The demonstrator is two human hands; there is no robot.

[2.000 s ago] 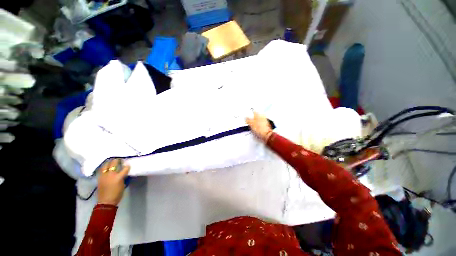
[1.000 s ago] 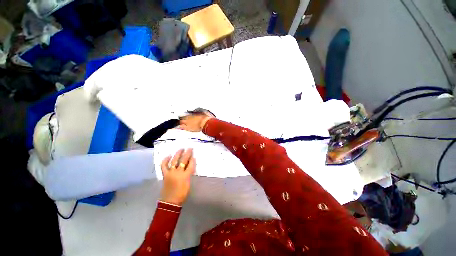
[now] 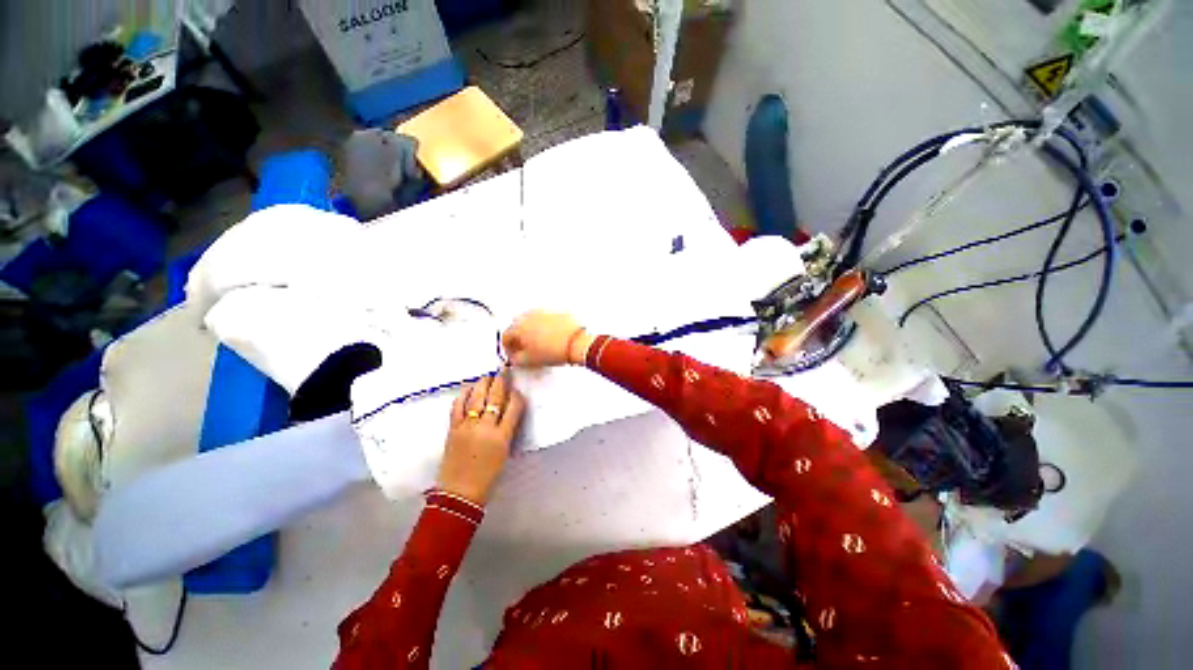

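A white garment [image 3: 432, 262] lies over the table, with a thin dark piping line [image 3: 429, 393] across it and a black lining patch [image 3: 335, 380] at its left. My left hand [image 3: 484, 425] rests on the cloth just below the piping, fingers apart. My right hand [image 3: 543, 340] is just above and right of it, fingers bent and pinched at the piping, beside a thin dark curved line. A tiny dark tab [image 3: 678, 244] shows on the cloth at the upper right.
The steam iron [image 3: 818, 321] sits on its rest at the right table end, with dark hoses [image 3: 890, 177] rising from it. The pale sleeve board [image 3: 236, 504] juts left over a blue strip [image 3: 236, 419]. A wooden stool [image 3: 461, 135] stands beyond the table.
The garment was moved right off the sleeve board, baring it. Both hands moved together near the piping; my right hand has since closed its fingers there. The view has shifted.
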